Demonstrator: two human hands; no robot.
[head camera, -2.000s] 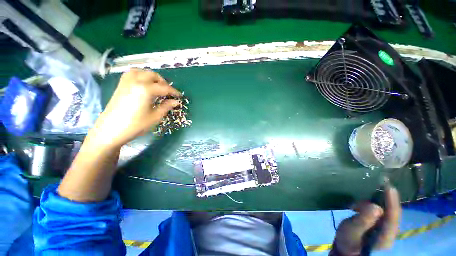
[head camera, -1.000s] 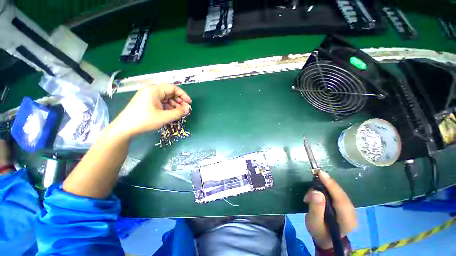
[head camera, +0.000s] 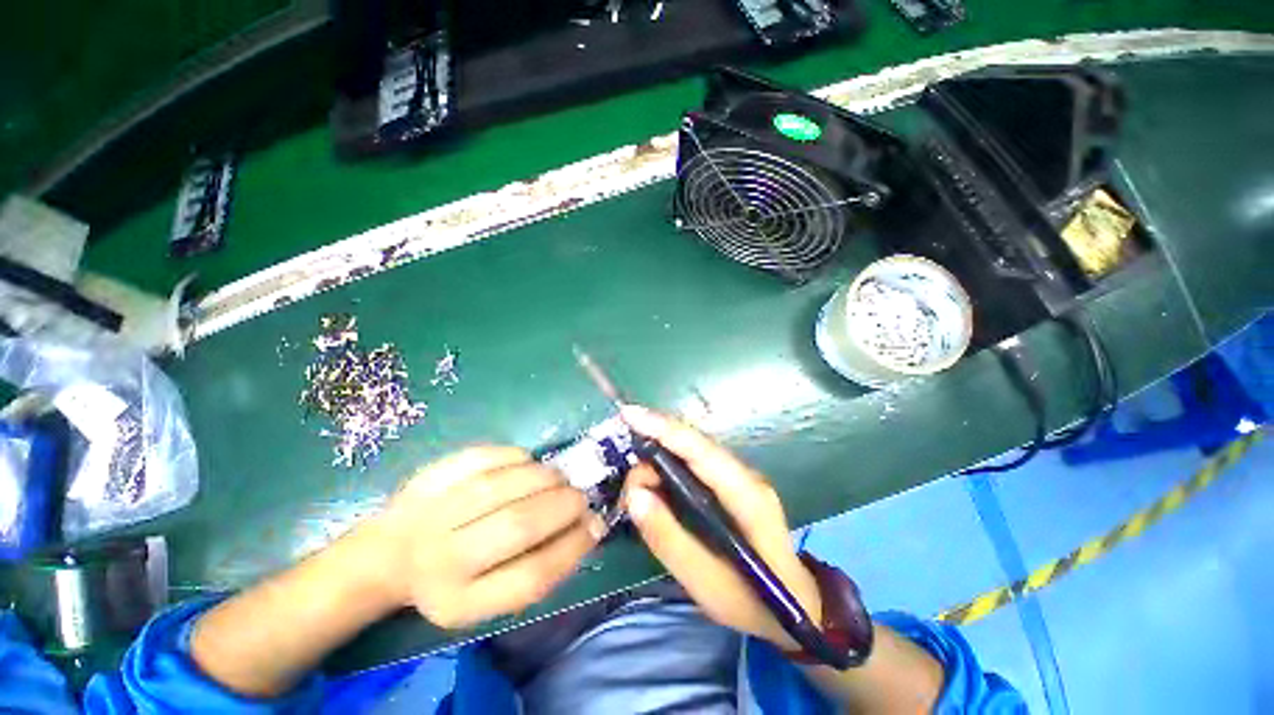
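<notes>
The phone assembly lies near the bench's front edge, mostly covered by my hands; only part of its board end shows. My left hand is over it, fingers curled and fingertips at the board end; whether they pinch a small part is hidden. My right hand grips the black handle of the soldering iron. The iron's metal tip points up and left, just beyond the phone. A loose pile of small leaded components lies on the green mat to the left.
The pale waste cup with silver bits stands right, beside the fume fan. The black iron stand with a yellow patch is far right. A clear parts bag and wire reel are left. Phones sit on the belt behind.
My left hand has left the component pile and come over the phone. My right hand has brought the iron left to the phone's board end. The view has shifted right and tilted.
</notes>
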